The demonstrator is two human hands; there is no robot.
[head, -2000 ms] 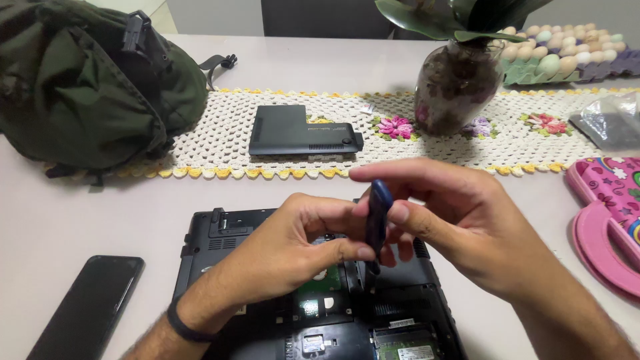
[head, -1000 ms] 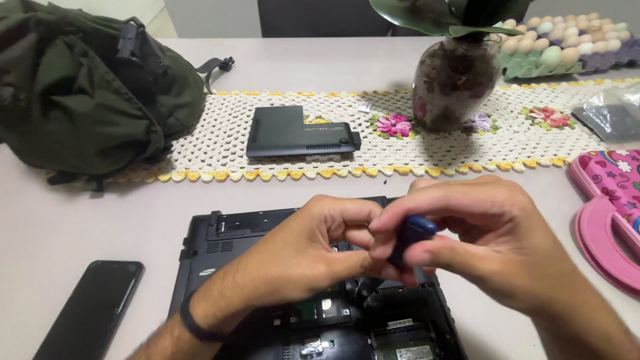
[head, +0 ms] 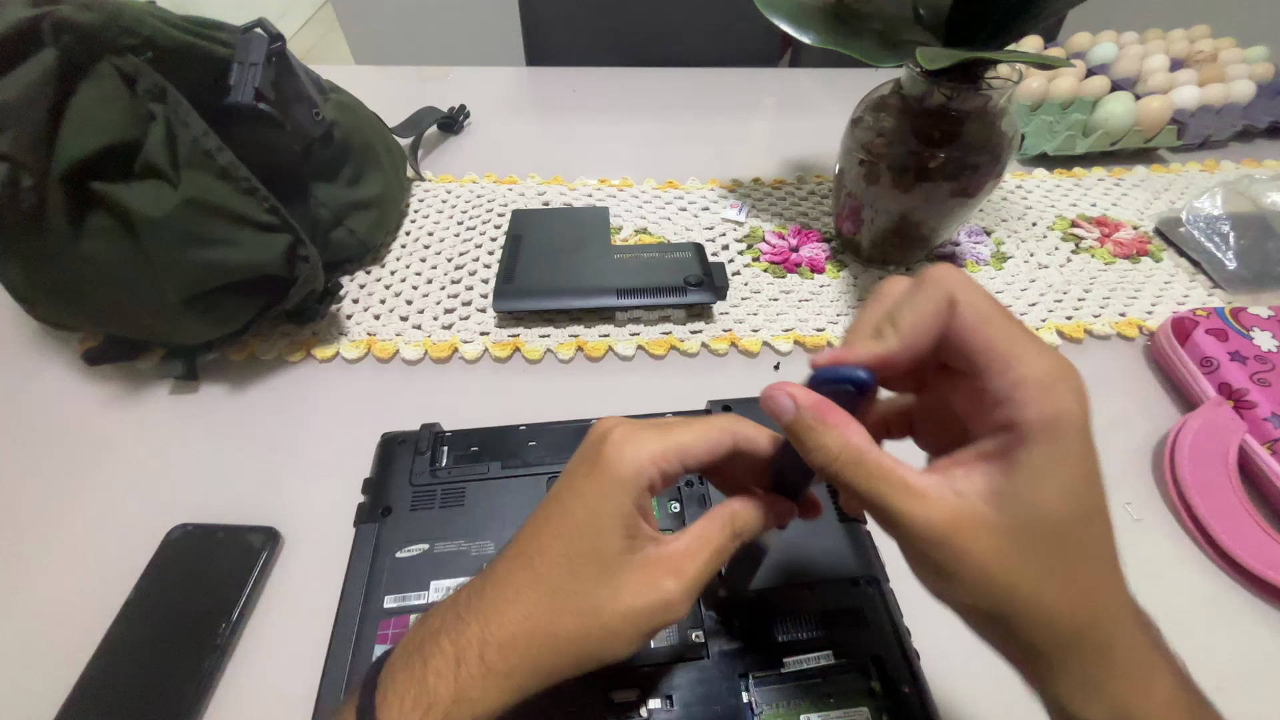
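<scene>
Both of my hands are raised over an upturned black Samsung laptop (head: 480,510), whose underside is partly uncovered, with inner parts showing. Between them is a small dark blue object (head: 842,382), perhaps a tool handle; my fingers hide much of it. My left hand (head: 650,540) pinches its lower, darker end between thumb and fingers. My right hand (head: 960,450) grips its upper end. A black plastic laptop cover (head: 570,260) lies on the crocheted runner beyond the laptop. A tiny dark screw (head: 777,366) appears to lie on the table between the runner and the laptop.
A black smartphone (head: 180,620) lies left of the laptop. A dark green backpack (head: 190,190) stands at the back left. On the crocheted runner (head: 440,240) is a glass vase (head: 920,170) with a plant. Egg trays (head: 1100,135), a plastic bag (head: 1235,225) and a pink case (head: 1220,370) are at right.
The blue object has tilted in my hands since the earlier frames, and my right hand has risen around its upper end. Both hands stay on it. The laptop and its cover have not moved.
</scene>
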